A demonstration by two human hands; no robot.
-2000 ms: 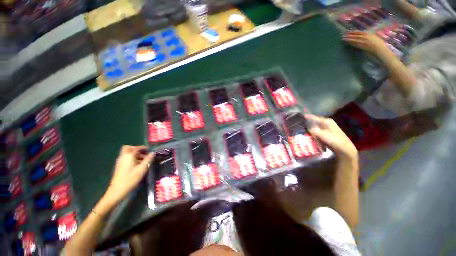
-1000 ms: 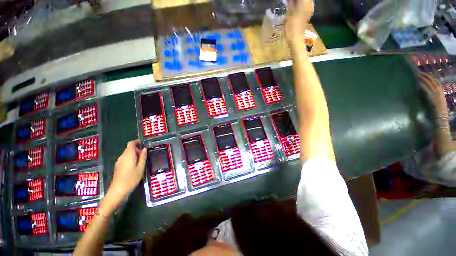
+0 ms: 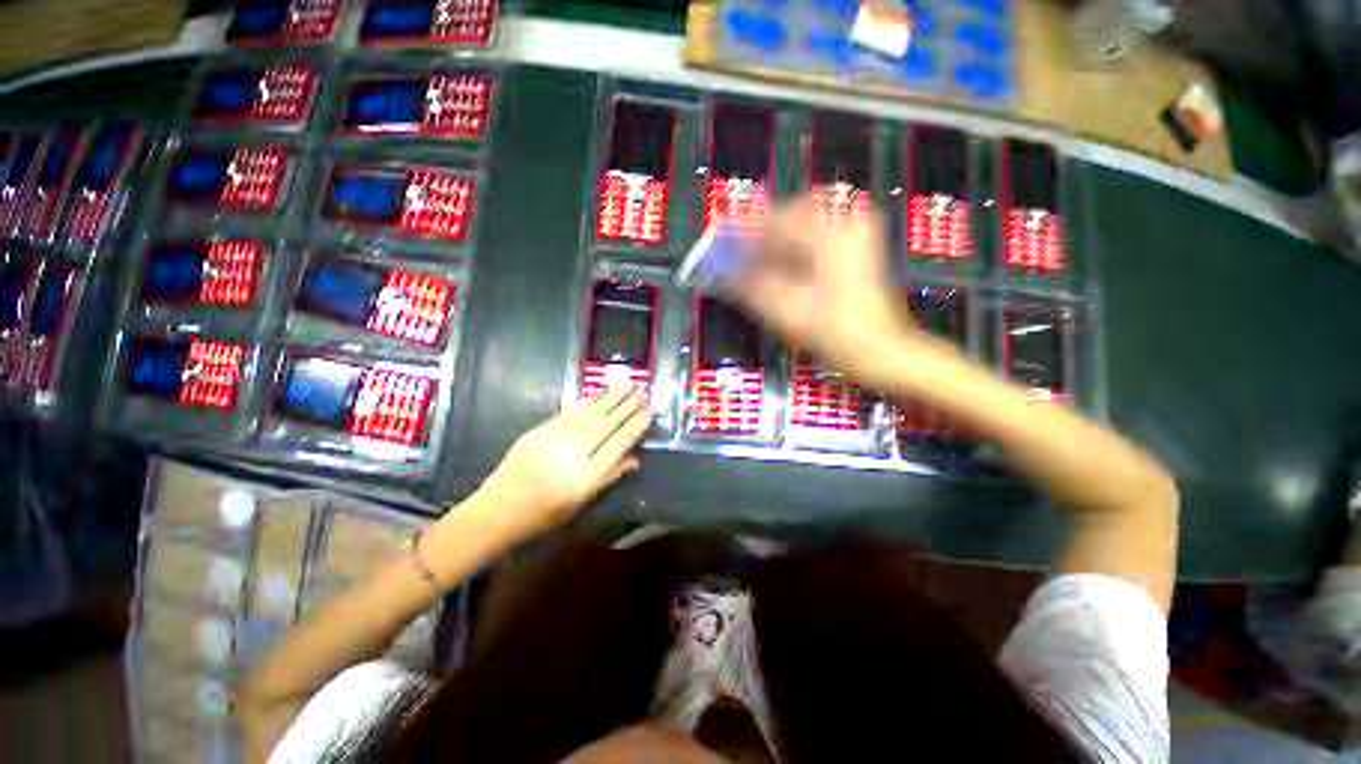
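A clear blister tray [image 3: 679, 261] on the green bench holds red keypad phones with black screens in two rows. My left hand [image 3: 575, 455] lies with extended fingers on the keypad of the lower left phone [image 3: 620, 336], gripping nothing. My right hand [image 3: 821, 269] is blurred above the middle of the tray and hides parts of several phones. Its fingers hold a small pale piece [image 3: 720, 257], bluish and blurred, between the upper and lower rows at the left. Whether the piece touches a phone, I cannot tell.
A second tray [image 3: 276, 284] at left holds phones with bluish screens; more phones [image 3: 57, 254] lie further left. Blue-printed stock [image 3: 970, 52] with a white-and-orange card [image 3: 882, 29] lies beyond the bench. Beige compartments [image 3: 194, 567] are below left. A blurred person's sleeve [image 3: 1313, 634] shows at lower right.
My right hand has come back from the tan board and is over the tray with a small pale piece. My left hand has moved from the tray's edge onto the lower left phone. The view has shifted.
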